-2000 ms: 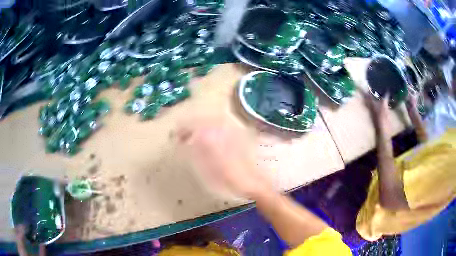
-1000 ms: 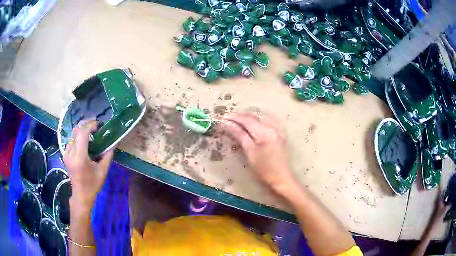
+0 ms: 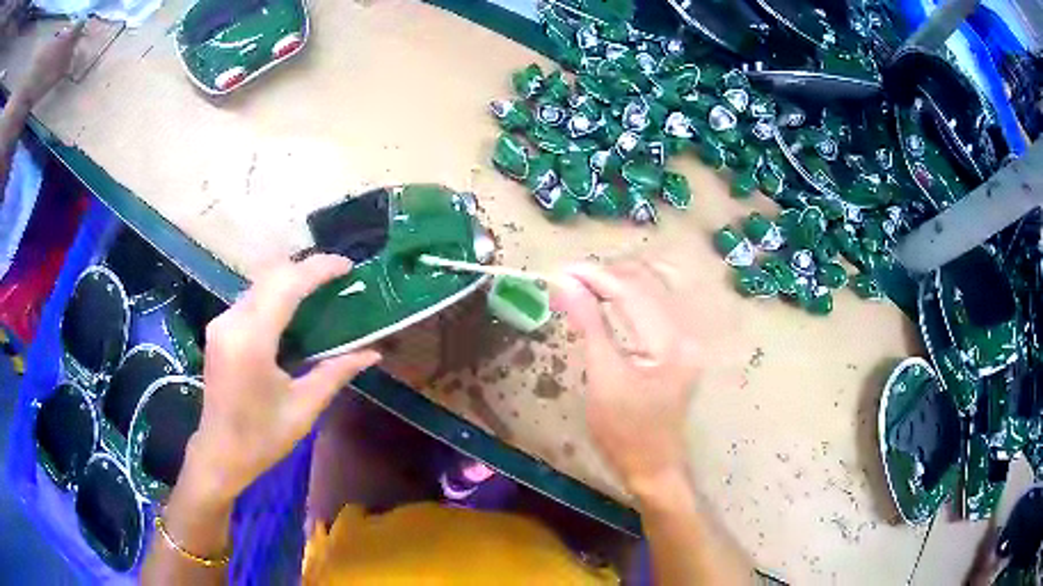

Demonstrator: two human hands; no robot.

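Observation:
A glossy dark green car body shell (image 3: pixel 423 229) with a silver rim is tilted above the near edge of the tan table. My left hand (image 3: pixel 269 361) grips its near left end. My right hand (image 3: pixel 629 355) holds a thin white stick (image 3: pixel 455 266) like a pen, and the stick's tip touches or nearly touches the shell's green surface. A small pale green cup (image 3: pixel 520 302) stands just right of the shell, amid brown stains.
Small green parts (image 3: pixel 629 137) lie heaped at the far side. Shells are stacked at right (image 3: pixel 917 441). Another shell (image 3: pixel 243 44) lies at far left, near another person's hand (image 3: pixel 48 63). A blue crate of shells (image 3: pixel 32 486) stands at left. A grey post (image 3: pixel 972 212) is at right.
My left hand has turned the shell over to show its outer side and moved it near the cup. The stick has moved from the cup to the shell. Another shell now shows at far left.

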